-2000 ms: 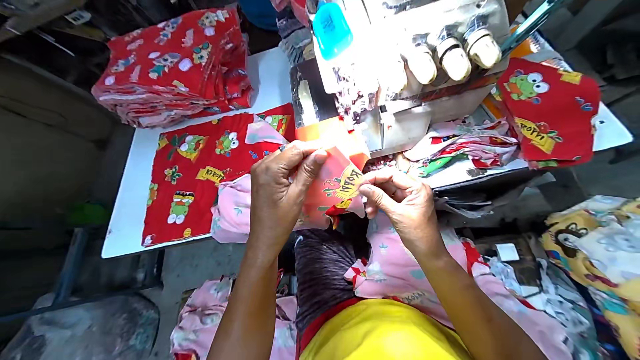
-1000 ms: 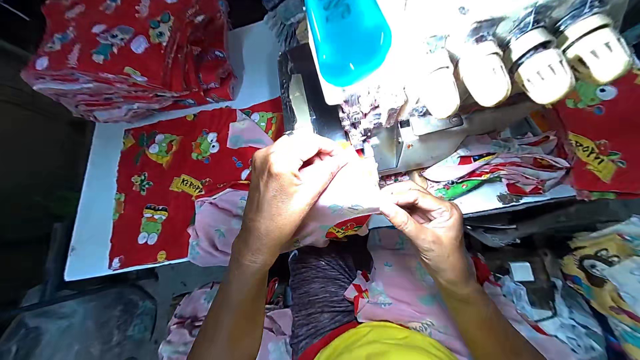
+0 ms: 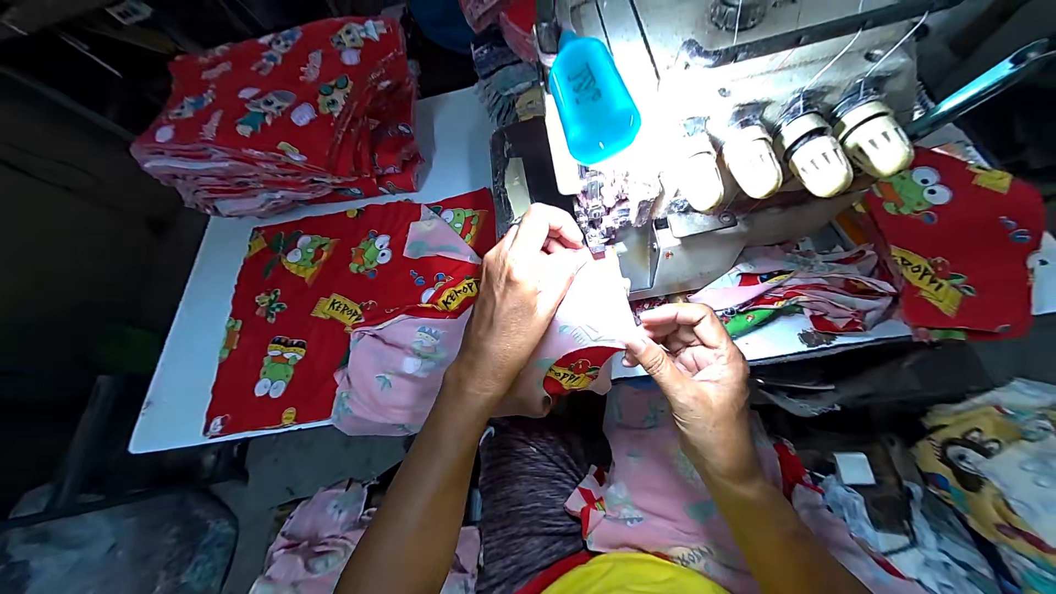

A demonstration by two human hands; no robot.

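My left hand (image 3: 524,297) pinches the upper edge of a red printed fabric piece (image 3: 590,318), its pale pink underside facing up, close to the needle area of an overlock sewing machine (image 3: 685,231). My right hand (image 3: 697,359) holds the right edge of the same fabric between thumb and forefinger, a little lower. The fabric hangs over the table's front edge, one corner folded to its red side. Fingers of my left hand partly hide the presser foot. Left of my hands, more red printed fabric (image 3: 313,272) lies spread, partly turned to its pink side.
A tall stack of folded red fabric (image 3: 280,107) stands on the white table (image 3: 177,363) at back left. A blue plastic container (image 3: 594,99) and cream tension knobs (image 3: 813,153) are on the machine. Fabric strips (image 3: 800,289) lie at right, beside a red piece (image 3: 961,247) over the edge.
Two seconds ago both hands held the fabric up in front of the machine; now it is lowered, its pink side up, with the left hand beside the needle area. The view has shifted somewhat.
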